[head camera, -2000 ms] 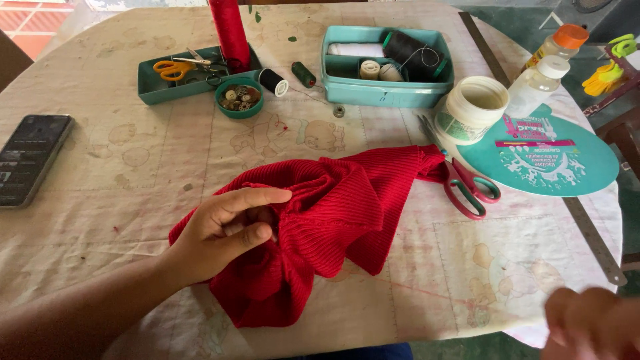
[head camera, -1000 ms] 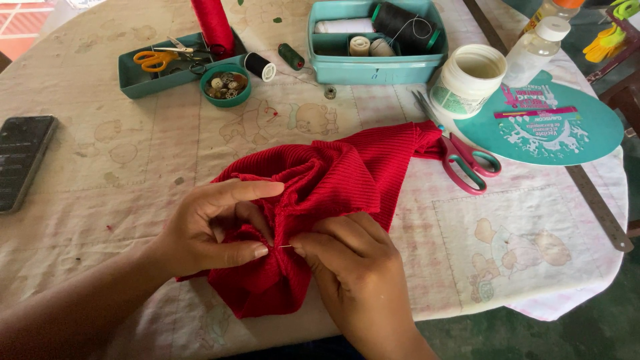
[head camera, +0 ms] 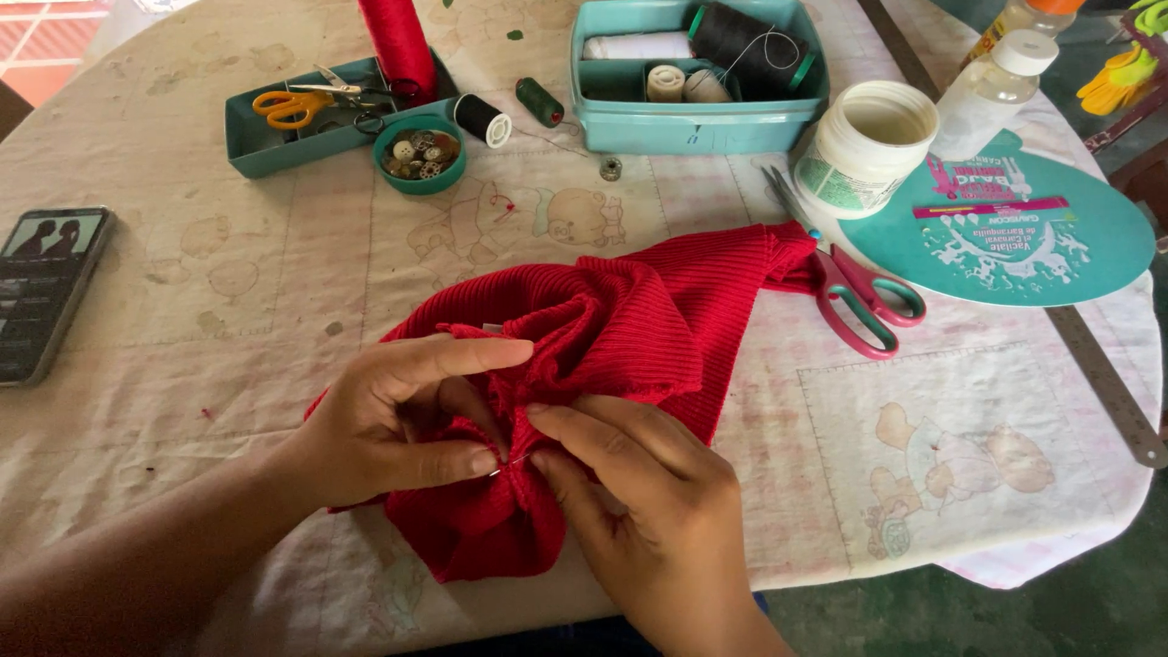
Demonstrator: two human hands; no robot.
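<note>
A red ribbed knit garment [head camera: 639, 319] lies bunched on the cloth-covered table. My left hand [head camera: 411, 415] pinches a fold of it between thumb and fingers, the index finger stretched out over the knit. From the right, my right hand [head camera: 652, 493] holds a thin sewing needle [head camera: 518, 460] at the same fold; the needle passes through the knit, with its tip showing beside my left thumb. Thread on the needle is too fine to make out. Red-and-teal-handled scissors [head camera: 862, 297] lie by the garment's far right end, their blades pointing away.
Behind the garment stand a teal sewing box [head camera: 703, 128] with spools, a tray [head camera: 255, 160] with orange-handled scissors, a bowl of buttons [head camera: 420, 187] and a white jar [head camera: 826, 164]. A phone [head camera: 46, 292] lies left. At right are a teal fan [head camera: 1004, 283], a metal ruler [head camera: 1109, 383] and bottles.
My right hand has come in from the far right to the fold, where it now grips the needle. My left hand has stayed on the garment.
</note>
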